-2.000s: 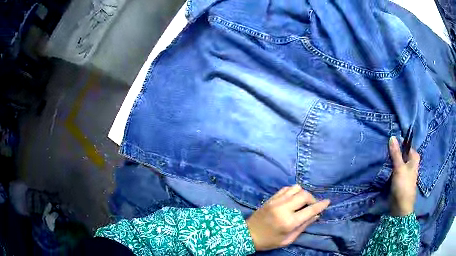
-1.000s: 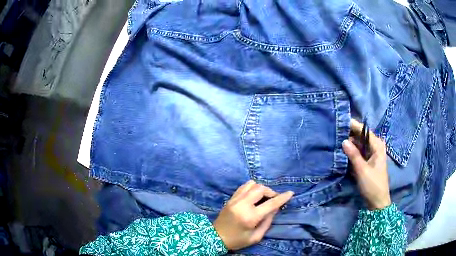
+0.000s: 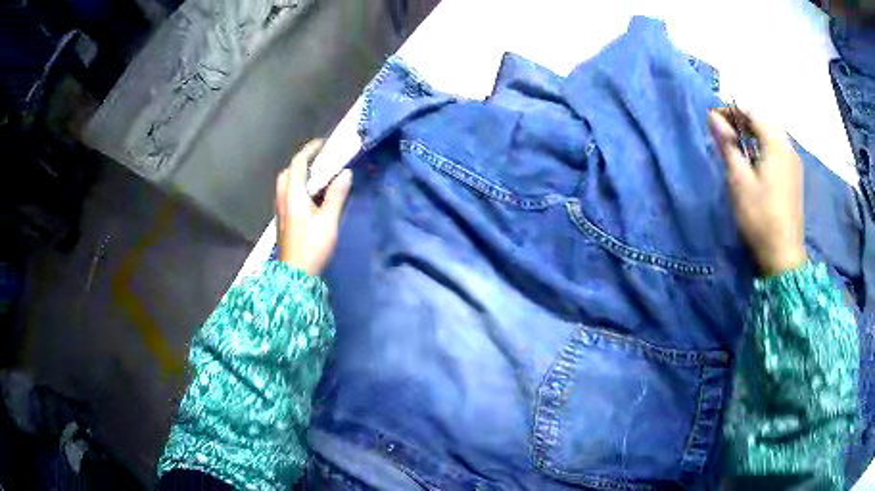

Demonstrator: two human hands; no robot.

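Note:
A faded blue denim garment (image 3: 461,316) lies spread and creased over the white tabletop (image 3: 768,48). Its stitched chest pocket (image 3: 624,412) is at the lower right, and a curved double-stitched seam runs above it. My left hand (image 3: 312,206) is at the garment's left edge, thumb and fingers curled towards each other; whether cloth is pinched between them is unclear. My right hand (image 3: 763,182) is at the garment's upper right with dark thread snips (image 3: 742,129) in it, their tip small and blurred.
A grey bin or sheet with pale cloth (image 3: 192,96) is beyond the table's left edge. The dark floor with a yellow line (image 3: 130,288) is at the left. More denim (image 3: 857,105) lies at the far right edge.
My left hand has moved from below the pocket up to the garment's left edge. My right hand has moved up from the pocket, still with the snips. The garment shows lower in view.

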